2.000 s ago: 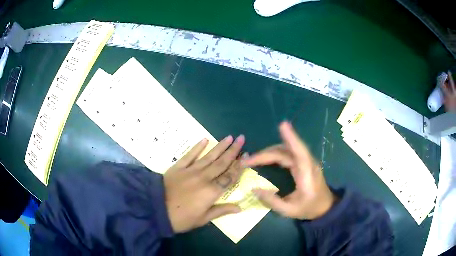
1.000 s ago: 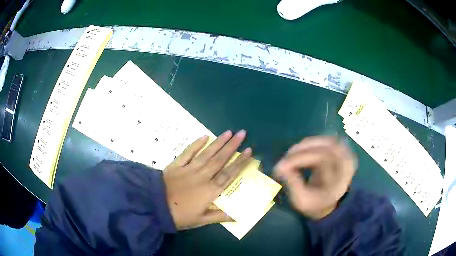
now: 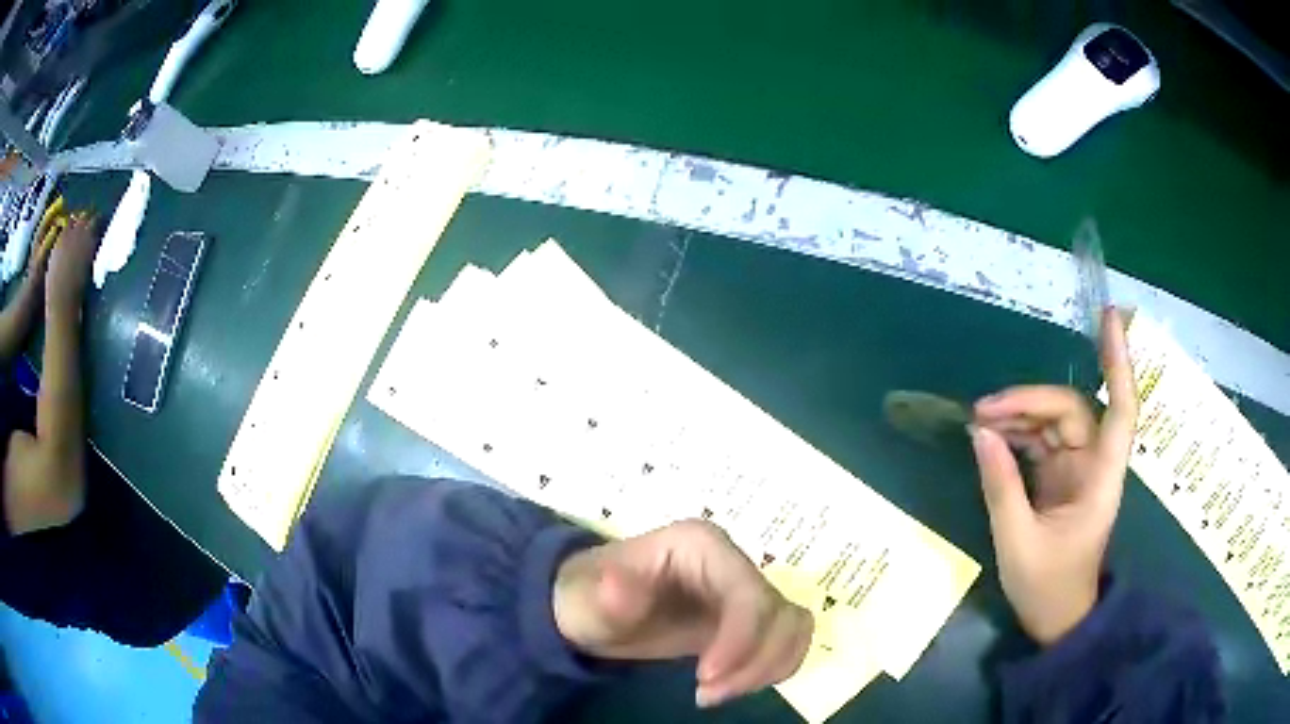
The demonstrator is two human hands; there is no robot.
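Several printed label sheets [image 3: 608, 410] lie fanned on the dark green worktop, with bare yellow backing at their near right end. My left hand [image 3: 693, 608] is over that end, fingers curled, and I cannot tell whether it holds a small sticker. My right hand [image 3: 1061, 495] is raised at the right. Its thumb and finger pinch a thin, dark-looking oval film piece [image 3: 927, 413]. A clear film [image 3: 1089, 276] stands upright on its raised index fingertip, in front of the rail.
Label stacks lie left [image 3: 347, 333] and right [image 3: 1217, 481]. A black phone [image 3: 166, 323] lies at left. Behind the scuffed rail [image 3: 764, 205], the green belt carries white devices, one with a dark panel [image 3: 1082, 92]. Another person's arms [image 3: 60, 368] are far left.
The view has shifted, so the sheets appear farther right. My left hand has lifted and curled. My right hand now shows film between its fingers and on its fingertip. More devices show on the belt.
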